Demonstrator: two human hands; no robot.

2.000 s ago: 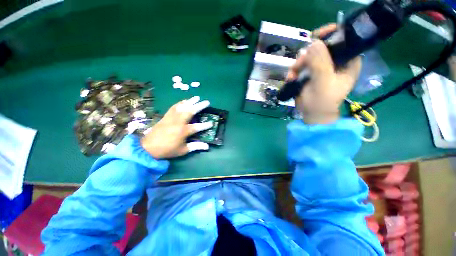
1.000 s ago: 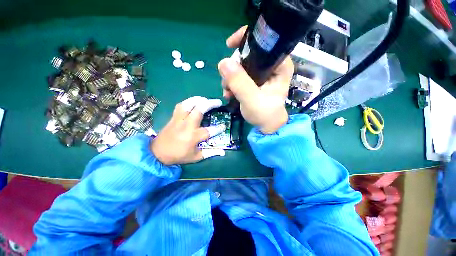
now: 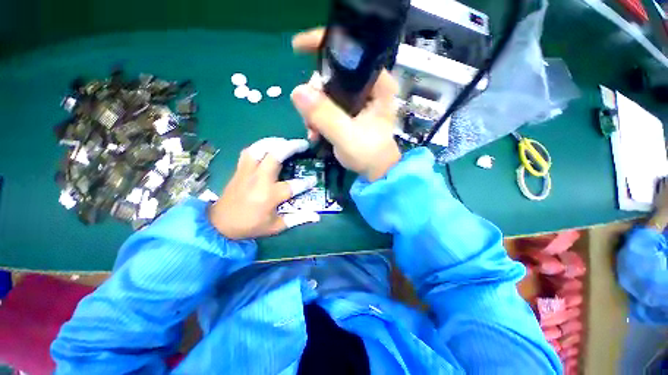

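A black housing with a green circuit board point(image 3: 310, 192) lies flat on the green mat in front of me. My left hand point(image 3: 256, 189), with white finger covers, holds the housing from its left side, fingertips over the board. My right hand point(image 3: 351, 121) grips a thick black electric screwdriver point(image 3: 360, 55), slightly blurred. It stands nearly upright over the housing's upper part. The screwdriver's tip is hidden by my right hand, so contact with a screw cannot be told.
A pile of ribbed metal pieces point(image 3: 128, 146) lies left. Several white discs point(image 3: 254, 96) lie above the housing. The white-and-black screw feeder point(image 3: 447, 62), plastic bag point(image 3: 487, 110) and yellow-handled scissors point(image 3: 535, 158) are right. A black cable point(image 3: 480, 69) crosses there. Another person's sleeve point(image 3: 644, 267) shows far right.
Since two seconds ago, my right hand has brought the screwdriver left from the feeder to above the housing. My left hand has stayed on the housing. The view has shifted slightly.
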